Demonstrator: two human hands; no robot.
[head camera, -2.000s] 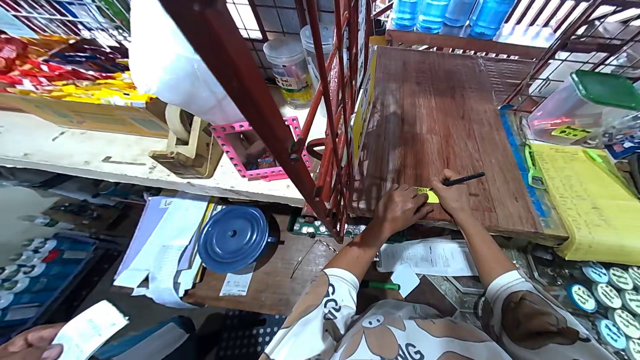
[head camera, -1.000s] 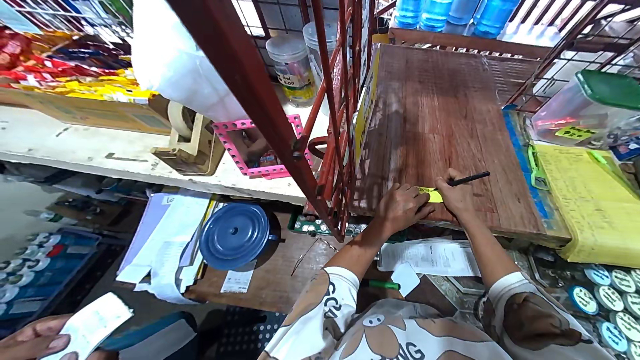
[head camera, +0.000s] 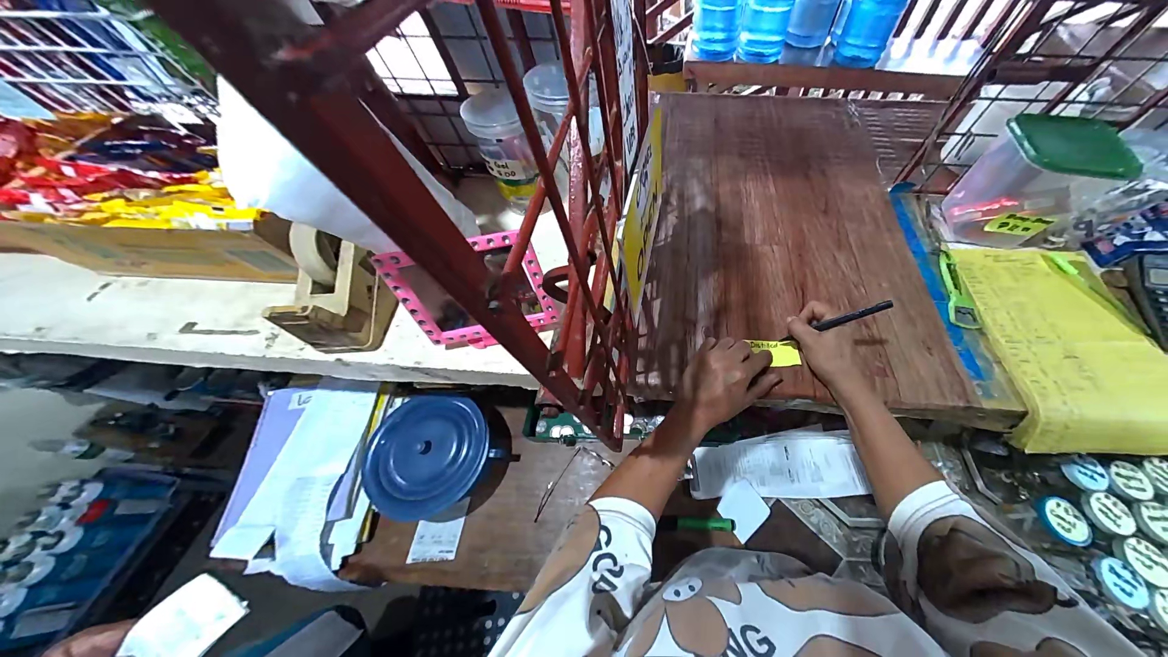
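Note:
My right hand (head camera: 823, 345) holds a black pen (head camera: 853, 316), its tip at the right part of a small yellow paper label (head camera: 776, 353). The label bears handwriting and lies near the front edge of a brown wooden board (head camera: 794, 201). My left hand (head camera: 727, 376) rests flat on the board, its fingers touching the left part of the label. Both forearms reach over the board's front edge, above printed papers (head camera: 785, 465) and a green marker (head camera: 704, 524).
Red metal grille (head camera: 575, 274) stands left of the board. A tape dispenser (head camera: 333, 292), pink-framed mirror (head camera: 474, 287) and blue lid (head camera: 425, 456) are further left. On the right lie a yellow pad (head camera: 1058, 347) and green-lidded container (head camera: 1040, 182). Another person's hand holds paper (head camera: 185, 619) at lower left.
At lower left, the other person's hand and paper have shifted; two hands showed there one second ago, and one shows now. My own hands have stayed in about the same place at the label.

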